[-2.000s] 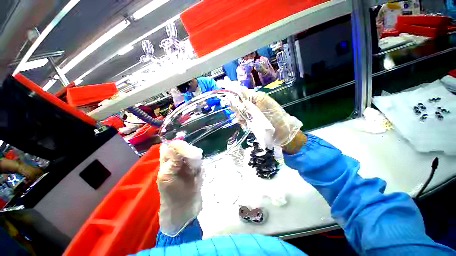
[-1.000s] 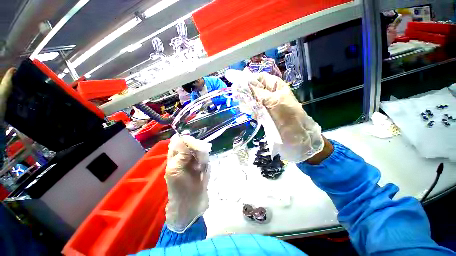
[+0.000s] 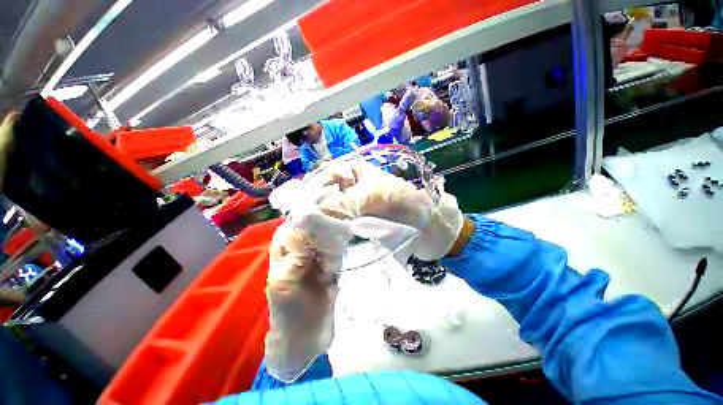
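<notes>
A clear ring frame point(image 3: 400, 158) is held up in front of me, its far rim showing behind my gloved hands and a thin lower edge below them. My left hand point(image 3: 303, 289), in a loose whitish glove, grips its near left side. My right hand point(image 3: 380, 198), also gloved, reaches across to the left side and lies over the ring next to my left hand, with white material, perhaps a wipe, under its fingers. A pair of small dark round parts point(image 3: 403, 340) lies on the white bench. A heap of dark glossy parts point(image 3: 428, 271) is mostly hidden behind my right hand.
A red compartment tray point(image 3: 194, 320) stands at left beside a grey box point(image 3: 131, 289). A white sheet with small dark parts point(image 3: 674, 198) and a black cable point(image 3: 691, 289) lie at right. A shelf rail point(image 3: 428, 71) and upright post point(image 3: 585, 95) stand ahead. A person in blue point(image 3: 337, 136) is beyond.
My right hand has moved left and down from the ring's far right rim to its left side, beside my left hand. It now covers much of the ring. My left hand still holds on.
</notes>
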